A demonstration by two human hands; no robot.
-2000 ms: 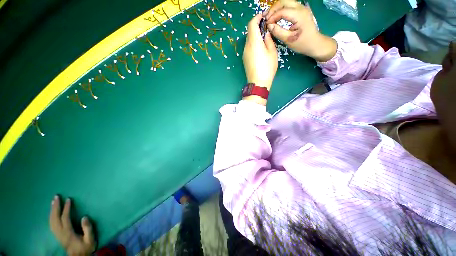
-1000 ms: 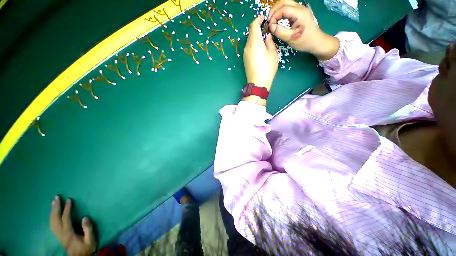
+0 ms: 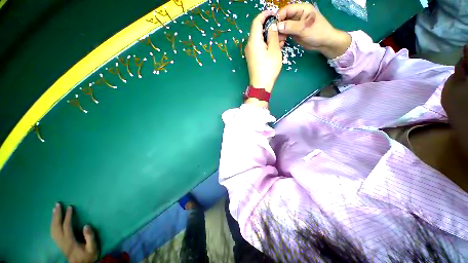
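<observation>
My left hand (image 3: pixel 75 234) lies at the lower left on the green bench (image 3: pixel 149 136), fingers apart and holding nothing. A dark red cuff shows at the wrist. My right hand is not in view. Far from my hand, the neighbour's two hands (image 3: pixel 262 56) hold a small round dark unit (image 3: pixel 269 25) at the top centre. Their fingertips touch it, and its rim is partly hidden. I cannot tell what the fingertips do on it.
The neighbour (image 3: pixel 308 169), in pink with a red wristband, fills the right side. Rows of Y-shaped wire leads (image 3: pixel 119 69) lie along the yellow strip (image 3: pixel 56 92). Loose white parts (image 3: pixel 291 55) are scattered by the neighbour's hands. A clear bag (image 3: pixel 354 7) lies beyond. Legs show below the bench.
The neighbour's hands have shifted and turned slightly, so the round face of the dark unit now shows. My left hand has stayed in place.
</observation>
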